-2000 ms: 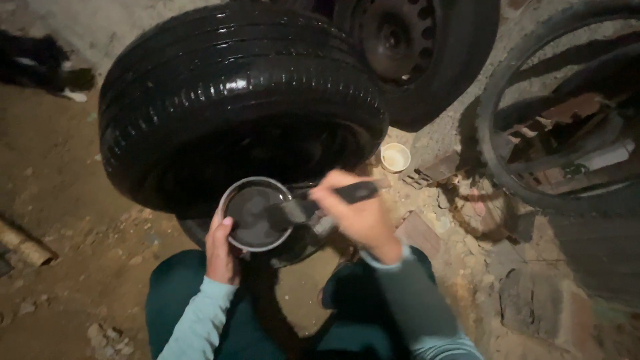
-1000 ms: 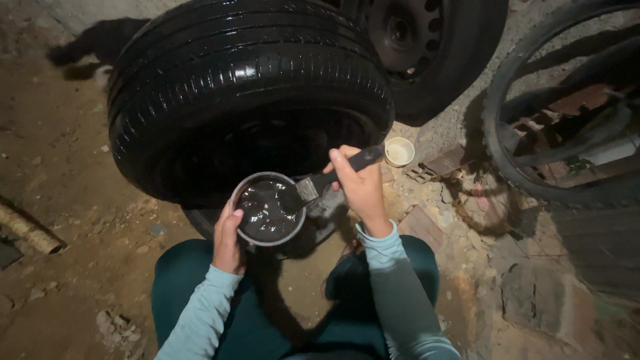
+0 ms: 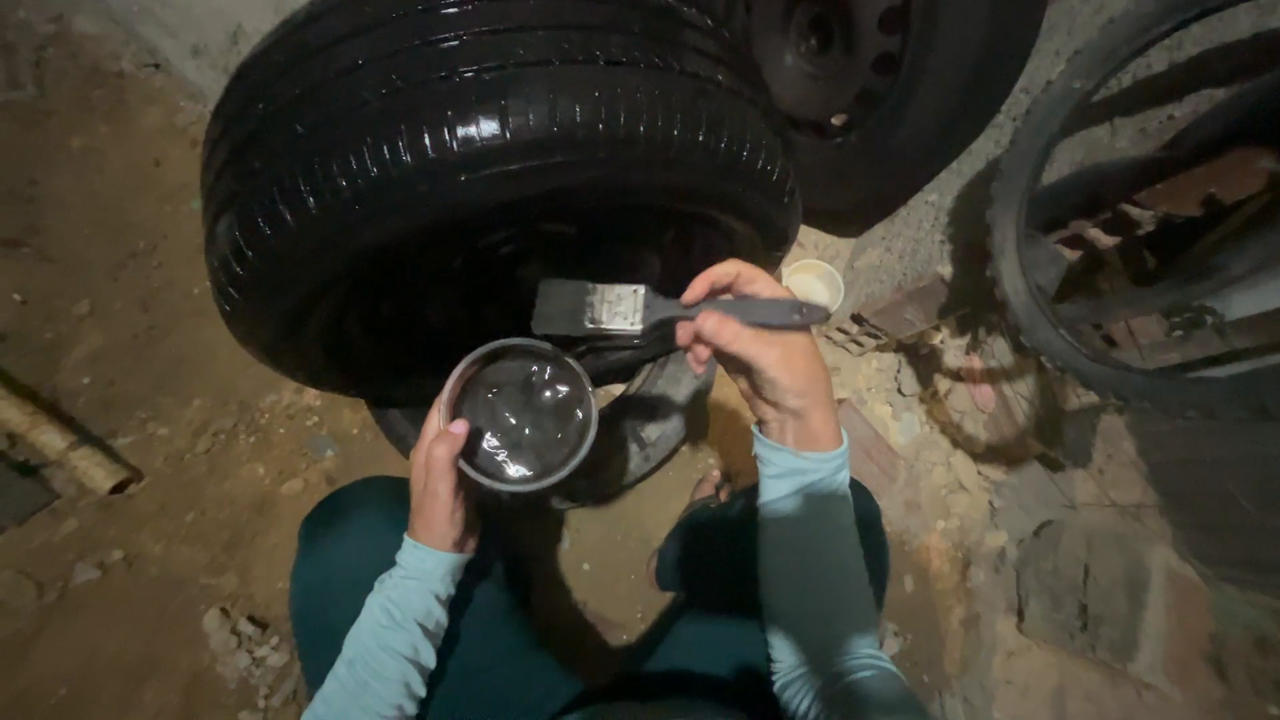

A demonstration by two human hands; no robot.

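My left hand [image 3: 442, 485] grips the left side of a round container [image 3: 521, 485] holding dark, shiny liquid [image 3: 525, 410]. Between thumb and fingers, my right hand [image 3: 765, 350] holds a flat paintbrush [image 3: 690, 312] by its dark handle, its bristles pointing left. The brush is above and right of the container's rim, apart from the liquid. Beyond both hands a large black tyre [image 3: 500, 130] stands with a wet, glossy tread; its inner side is in deep shadow.
A second wheel [image 3: 960, 90] is behind at the upper right, and a small pale cup [image 3: 815, 285] lies near my right hand. Farther right is a thin tyre [image 3: 1020, 250]. Broken bricks [image 3: 900, 310] and rubble litter the ground; a pole [image 3: 65, 435] lies at the left.
The paintbrush was in the container's liquid two seconds ago and at its right rim one second ago. My right hand has lifted it up and away. The left hand still holds the container.
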